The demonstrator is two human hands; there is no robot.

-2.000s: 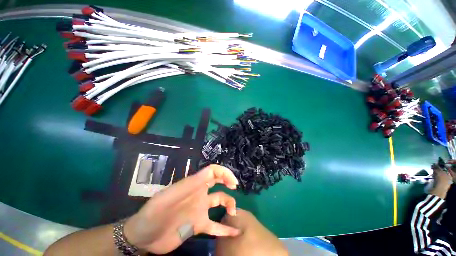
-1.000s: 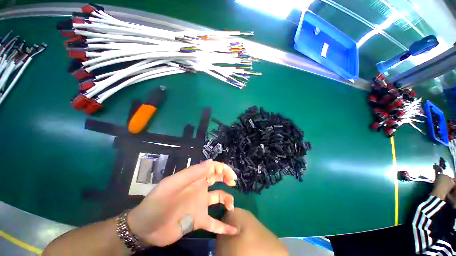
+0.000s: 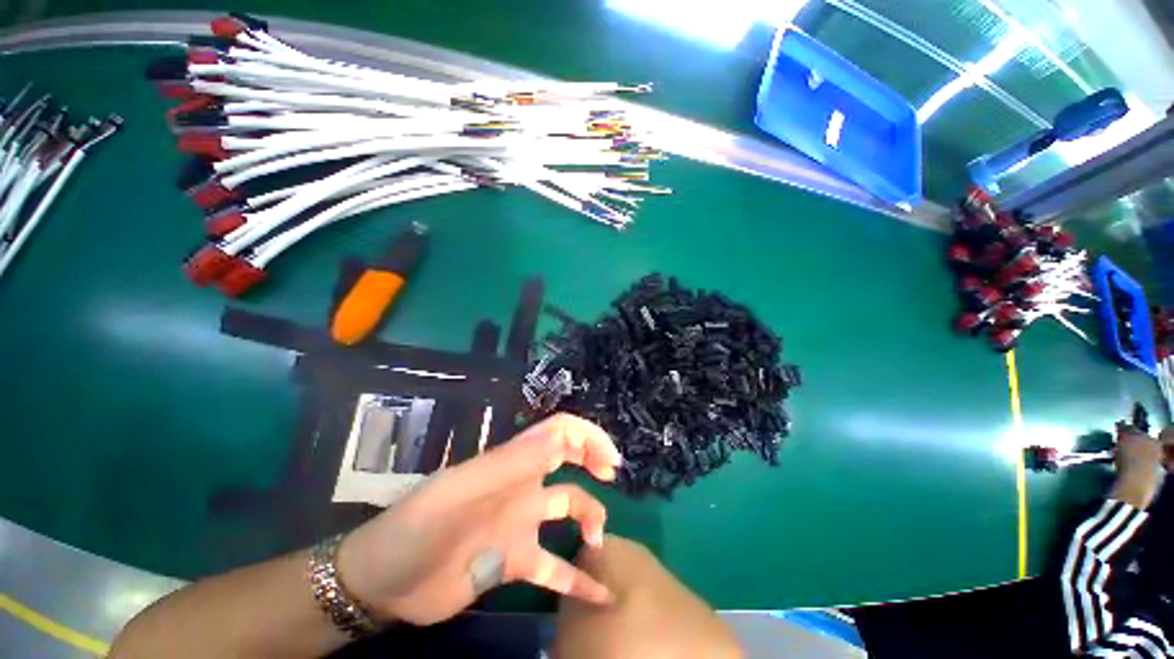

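My left hand (image 3: 470, 541) is at the bottom centre, its fingers curled and spread, with a small grey patch on it. Its lower fingertips meet my right hand (image 3: 637, 605), which is mostly hidden and cut off by the bottom edge. No held item shows between them. A heap of black connector housings (image 3: 689, 380) lies just beyond my hands. The taped fixture, a small white-framed plate (image 3: 373, 483) among strips of black tape (image 3: 277, 331), lies left of the heap, close to my left hand.
An orange-handled tool (image 3: 367, 305) lies above the tape. White cables with red ends (image 3: 373, 142) are fanned at top left; another cable bundle (image 3: 39, 167) lies far left. A blue tray (image 3: 837, 122) is at the back. At right are red-ended harnesses (image 3: 1011, 270) and another person's striped sleeve (image 3: 1094, 566).
My left hand has shifted very slightly and its fingers have flexed a little. The other person's hand at the right has moved slightly.
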